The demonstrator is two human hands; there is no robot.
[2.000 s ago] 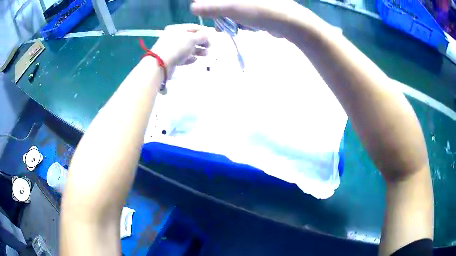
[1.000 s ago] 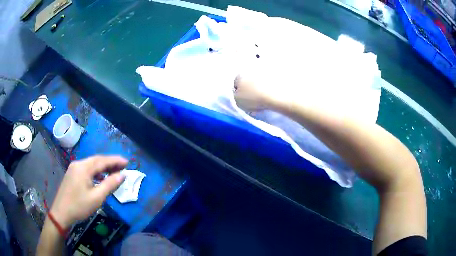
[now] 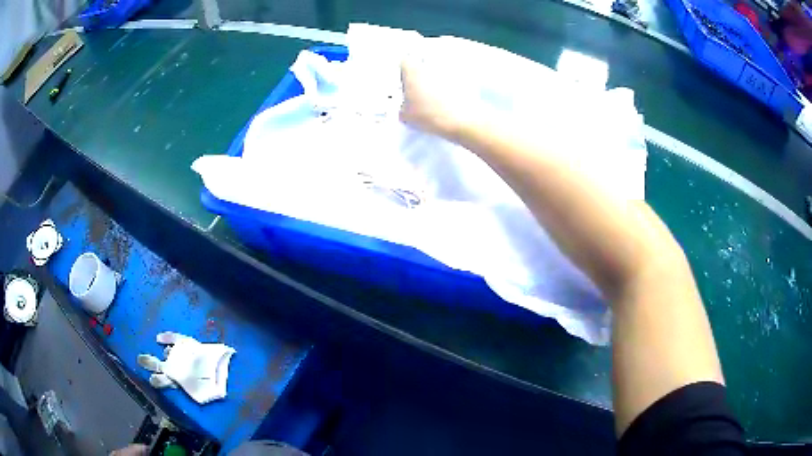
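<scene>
A blue bin (image 3: 329, 245) on the green conveyor is heaped with bright white liner sheets (image 3: 507, 240). A thin looped cord (image 3: 392, 191) lies on the white near the bin's middle. My right hand (image 3: 423, 100) reaches over the heap toward its back. Its fingers are washed out in the glare, so its grip cannot be told. A small piece of my left hand (image 3: 130, 451) shows at the bottom left edge, mostly cut off, beside the machine's green button (image 3: 174, 450).
A white glove (image 3: 198, 367) and a white cup-like cylinder (image 3: 93, 283) lie on the worn blue bench (image 3: 160, 303). Two round white items (image 3: 44, 242) are at far left. Another blue bin (image 3: 739, 67) stands at back right; brown card (image 3: 53, 62) lies back left.
Both hands were over the bin first. My left hand has drawn back to the bottom left edge. My right hand has moved deeper over the heap, and the looped cord now shows in front of it.
</scene>
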